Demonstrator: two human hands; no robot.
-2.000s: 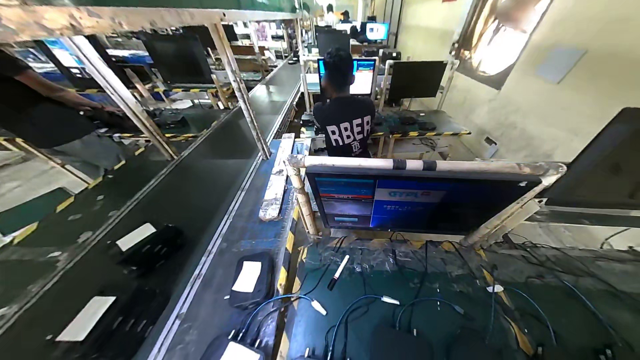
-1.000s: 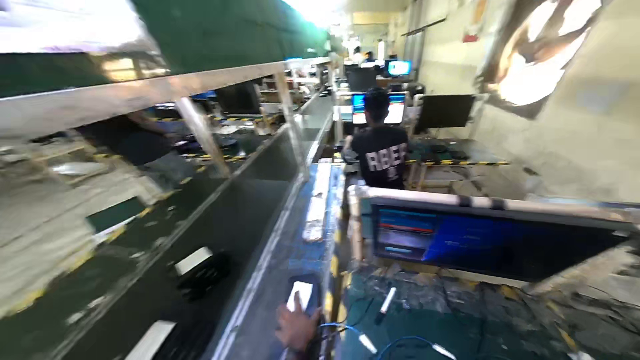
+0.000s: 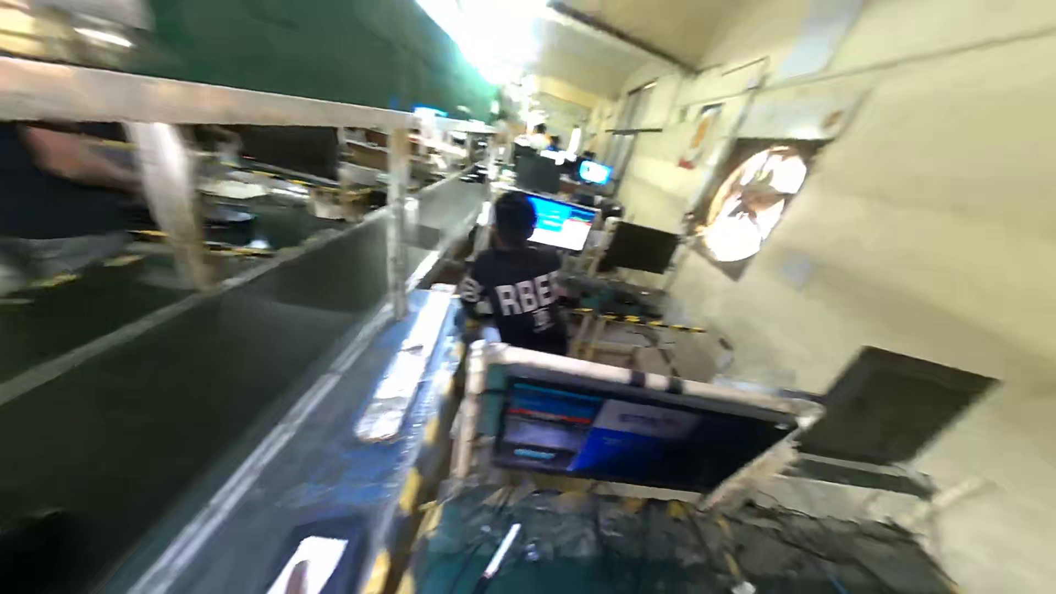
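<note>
A single fingertip, apparently of my left hand (image 3: 297, 579), shows at the bottom edge over the white paper (image 3: 318, 559) on a dark case (image 3: 353, 549). The case lies on the blue ledge beside the conveyor. The rest of that hand is cut off, so its grip cannot be told. My right hand is out of view. A white-and-dark pen or marker (image 3: 503, 550) lies on the green work surface, right of the case. Beyond it a monitor (image 3: 635, 433) with a lit blue display stands in a pale frame.
A dark conveyor belt (image 3: 247, 363) runs along the left, under a shelf rail (image 3: 206, 92). A long whitish strip (image 3: 404, 371) lies on the ledge. A person in a dark shirt (image 3: 528, 297) is ahead, another (image 3: 62, 181) at far left. A dark panel (image 3: 899, 404) stands at right.
One second ago a hand was visible on the papered case; now only a fingertip shows at the bottom edge. Two seconds ago no hand was there. The view has swung up and left.
</note>
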